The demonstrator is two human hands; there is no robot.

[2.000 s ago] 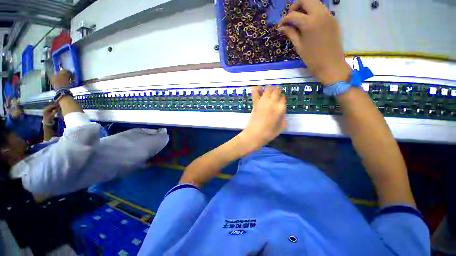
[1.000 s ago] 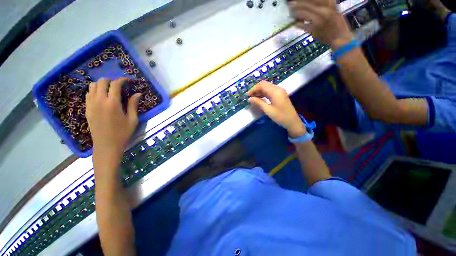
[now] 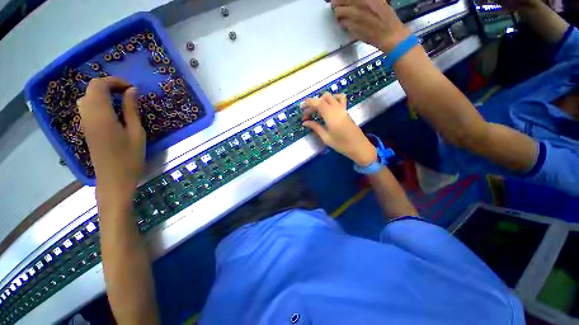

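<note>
My left hand (image 3: 113,130) is over the left part of the blue bin (image 3: 120,30), its fingers curled down among the copper-brown ring coils (image 3: 168,111) and its thumb apart; its fingertips are partly hidden. My right hand (image 3: 333,120), with a blue wrist band, has its thumb and fingers bent close together over the green circuit boards (image 3: 235,152). I cannot tell whether a coil is between them. The boards run in a long diagonal row with white sockets (image 3: 190,166) along the far side.
The metal rail (image 3: 216,203) edges the boards on my side. A yellow strip (image 3: 273,82) runs beyond them. Several loose parts (image 3: 232,35) lie on the white surface. Another person's hand (image 3: 371,22) reaches over the line at the right. A dark-centred tray (image 3: 501,244) is at the lower right.
The view has swung from the left along the line towards the right. In the last second, my left hand has shifted within the bin; my right hand stays at the boards, its fingers more bent.
</note>
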